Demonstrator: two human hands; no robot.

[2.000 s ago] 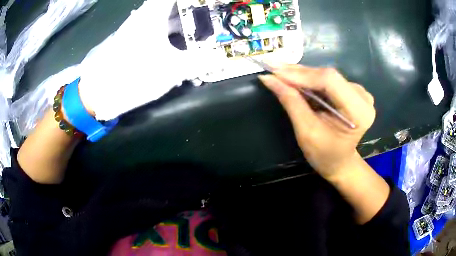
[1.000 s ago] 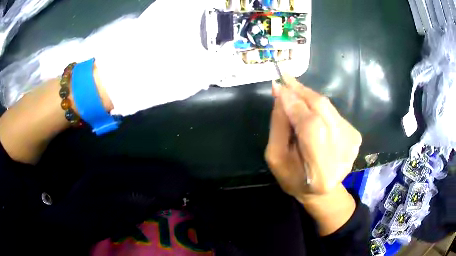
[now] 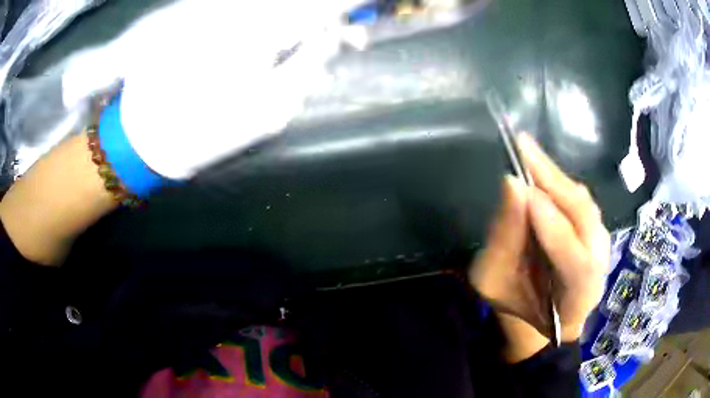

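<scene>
The white power strip housing (image 3: pixel 436 15) is at the top edge, mostly cut off and blurred; only its lower edge and a few blue and gold parts show. My left hand (image 3: pixel 226 78), in a white glove with a blue wrist band, reaches to it from the left. The glove is overexposed, and its fingers cannot be made out, so its grip is unclear. My right hand (image 3: pixel 549 241) is bare and holds slim metal tweezers (image 3: pixel 514 151) to the right of and below the housing. The tweezers' tip is blurred and apart from the housing.
Everything lies on a dark green glossy mat (image 3: pixel 350 210). Clear plastic bags (image 3: pixel 39 47) lie at the upper left and more at the right. A small white plug (image 3: pixel 633 172) hangs at the right. Clear-wrapped board assemblies (image 3: pixel 638 319) are heaped on blue at the lower right.
The housing has moved up, mostly out of view, and my left hand has shifted up with it. My right hand with the tweezers has drawn away from the housing to the right and down.
</scene>
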